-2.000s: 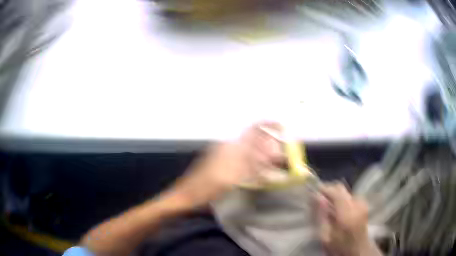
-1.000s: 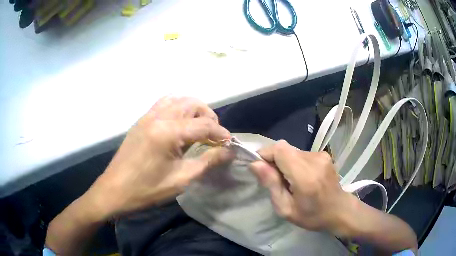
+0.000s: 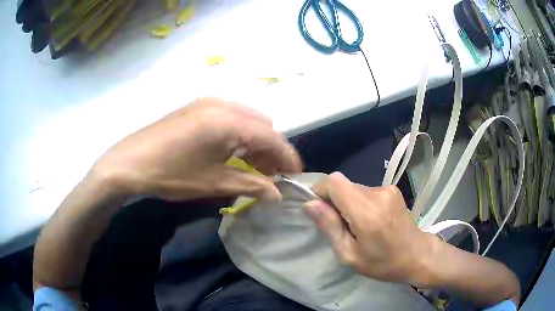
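A beige tote bag point(image 3: 274, 249) lies across my dark-clothed lap, its top edge pinched up between my hands. My right hand point(image 3: 377, 231) grips the edge between thumb and fingers, beside a short pale strip point(image 3: 296, 184). My left hand point(image 3: 207, 152) is at the bag's corner, thumb and fingers close to the edge and slightly blurred; its exact hold is unclear. Yellow seam material point(image 3: 238, 206) shows below and behind my left fingers. Long pale bag handles point(image 3: 453, 121) arch up in loops at the right. Both hands are bare.
On the white table point(image 3: 152, 97) lie teal-handled scissors point(image 3: 331, 27) with a dark cord, yellow offcuts point(image 3: 216, 59), a slim silvery tool point(image 3: 438, 36) and a dark rounded block point(image 3: 471, 24). Stacked bag pieces with yellow edges sit at the upper left point(image 3: 91, 21) and right point(image 3: 517, 146).
Since one second ago my left hand has turned over the corner, and yellow material now shows there. My right hand keeps its grip. Two seconds ago the view was blurred and faced another way.
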